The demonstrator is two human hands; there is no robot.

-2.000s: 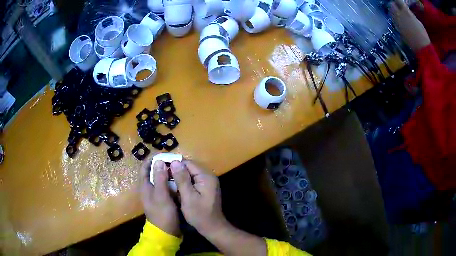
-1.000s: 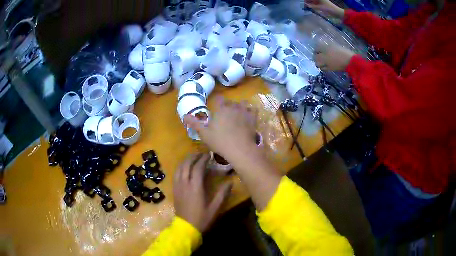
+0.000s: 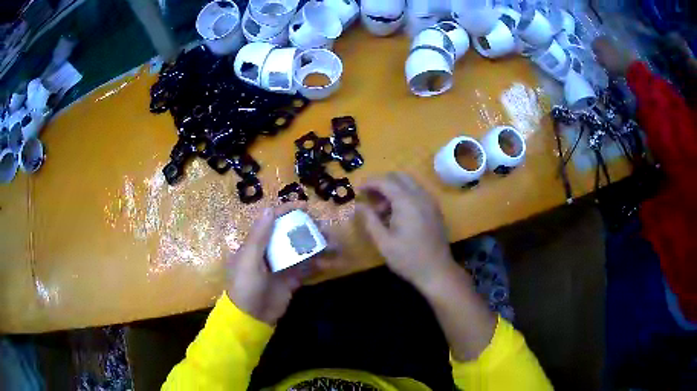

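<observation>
My left hand (image 3: 264, 263) holds a white plastic housing (image 3: 284, 253) near the table's front edge. A square cut-out in its side faces up, with no black piece visible in it. My right hand (image 3: 413, 229) is to its right, fingers curled, above the table. It is blurred, and I cannot tell whether it holds something. A small group of black square frames (image 3: 340, 191) lies just beyond my hands. A larger black pile (image 3: 222, 99) lies behind, to the left. Two white housings with fitted black pieces (image 3: 461, 160) stand side by side at the right, round openings up.
Loose white housings (image 3: 429, 70) lie along the back of the orange table (image 3: 92, 198). More white parts (image 3: 32, 153) are at the far left. Black cable assemblies (image 3: 600, 126) lie at the right end, by a person in red (image 3: 665, 153). Cartons are below the edge.
Two housings now stand together at the right, where one stood two seconds ago. My left hand now holds another housing. My right hand has drawn back from the housings towards the small black group.
</observation>
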